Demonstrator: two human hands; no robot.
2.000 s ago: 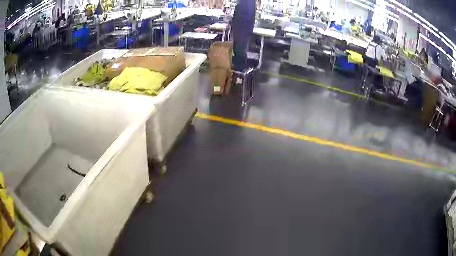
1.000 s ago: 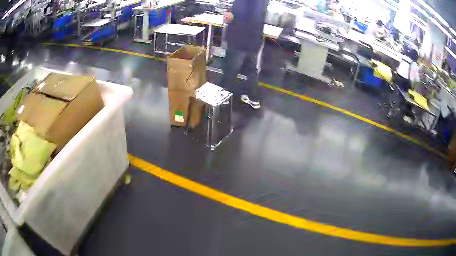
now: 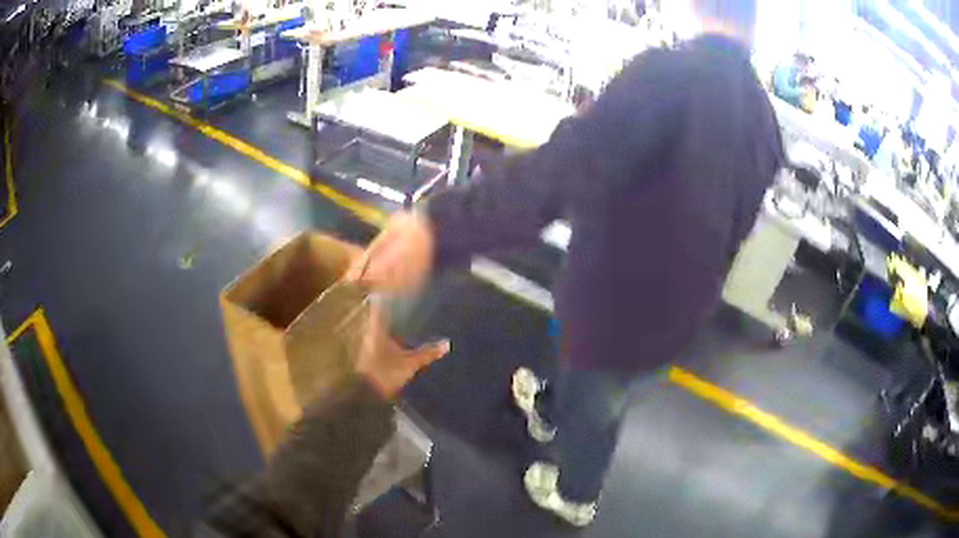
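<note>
A tall, open-topped cardboard carton (image 3: 263, 363) stands left of centre. My left hand (image 3: 398, 355) reaches up from the bottom, in a dark sleeve, beside the carton's right side. Its thumb points right, away from the fingers, and nothing shows held in it. The hand is blurred, and whether the fingers touch the carton cannot be told. Another person's hand (image 3: 400, 252) is at the carton's upper right rim, just above mine. The carton's lower part is hidden behind my sleeve. My right hand is out of the picture.
The person (image 3: 652, 231) in dark clothes stands right of the carton. A metal stool (image 3: 405, 462) is partly behind my forearm. A white tub rim (image 3: 47, 504) shows at the lower left. White tables (image 3: 384, 114) stand beyond a yellow floor line (image 3: 252, 152).
The view has come closer to the carton and the person. My left hand has come into view. The person's arm now reaches to the carton's rim. The tub cart has mostly left the picture.
</note>
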